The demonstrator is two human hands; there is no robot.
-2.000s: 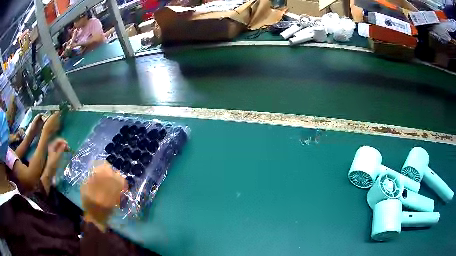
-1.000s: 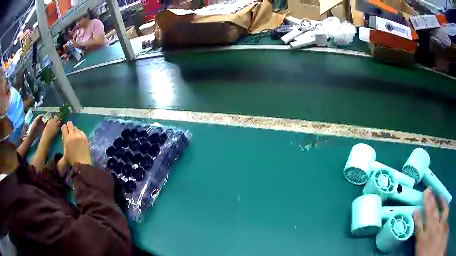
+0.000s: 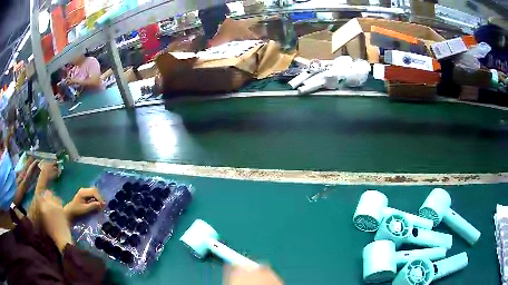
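A mint handheld fan body (image 3: 199,236) lies at the lower middle of the green bench (image 3: 301,222), its drum head to the left. Its handle end is under a blurred hand, which I take as my left hand (image 3: 253,275), cut off by the bottom edge and closed around the handle. My right hand is out of view. Several more mint fan bodies (image 3: 379,260) lie in a loose group at the right, some with the spoked end up.
On the left, round black parts (image 3: 133,214) stand in rows on a clear plastic pack (image 3: 175,209). A neighbour's hands (image 3: 83,201) are beside it. Beyond the belt (image 3: 250,131) are cartons (image 3: 200,78) and white tubes (image 3: 312,80). A pale item (image 3: 502,236) is at the right edge.
The view has shifted. A mint fan body now lies at the lower middle with a hand on its handle. The hand seen over the right group is gone. The neighbour's hands have moved.
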